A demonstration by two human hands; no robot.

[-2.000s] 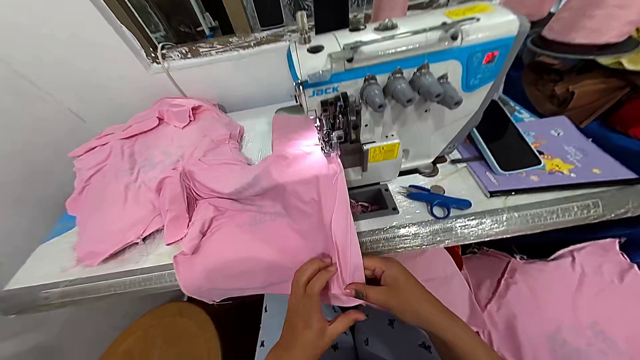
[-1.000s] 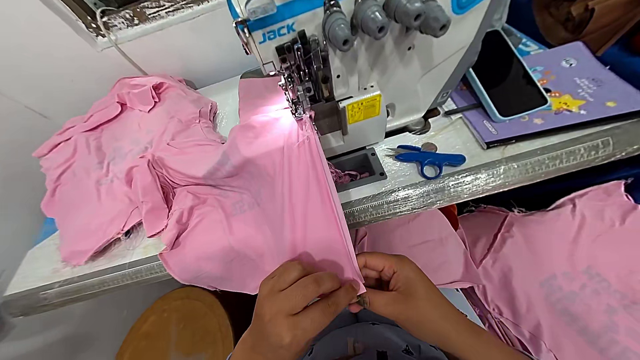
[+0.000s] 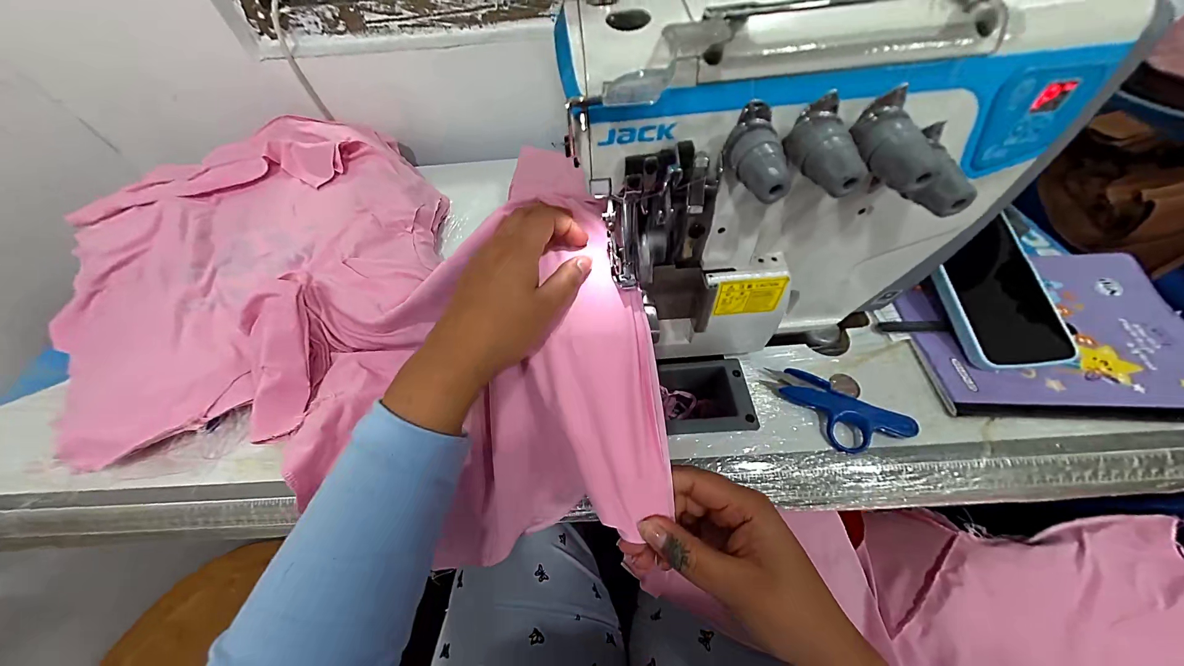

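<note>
Pink fabric (image 3: 564, 388) runs from under the presser foot area of a Jack overlock sewing machine (image 3: 888, 157) down over the table's front edge. My left hand (image 3: 518, 287) rests on the fabric close beside the lit needle area, its thumb and fingers apart and bent toward the foot. At the lower end of the fabric's right edge, my right hand (image 3: 731, 555) pinches the pink fabric between thumb and fingers. Further pink garment pieces (image 3: 222, 268) lie heaped on the table at the left, joined or touching the fabric in front of me.
Blue thread snips (image 3: 851, 412) lie right of a grey scrap bin (image 3: 708, 398) set at the table edge. A phone (image 3: 1008, 296) rests on a purple notebook (image 3: 1110, 324). More pink fabric (image 3: 1045, 592) is at lower right, and a round brown stool (image 3: 194, 610) at lower left.
My left hand has moved from the fabric's lower end, beside my right hand, up to the needle area. My right hand still holds the lower edge. The view has shifted.
</note>
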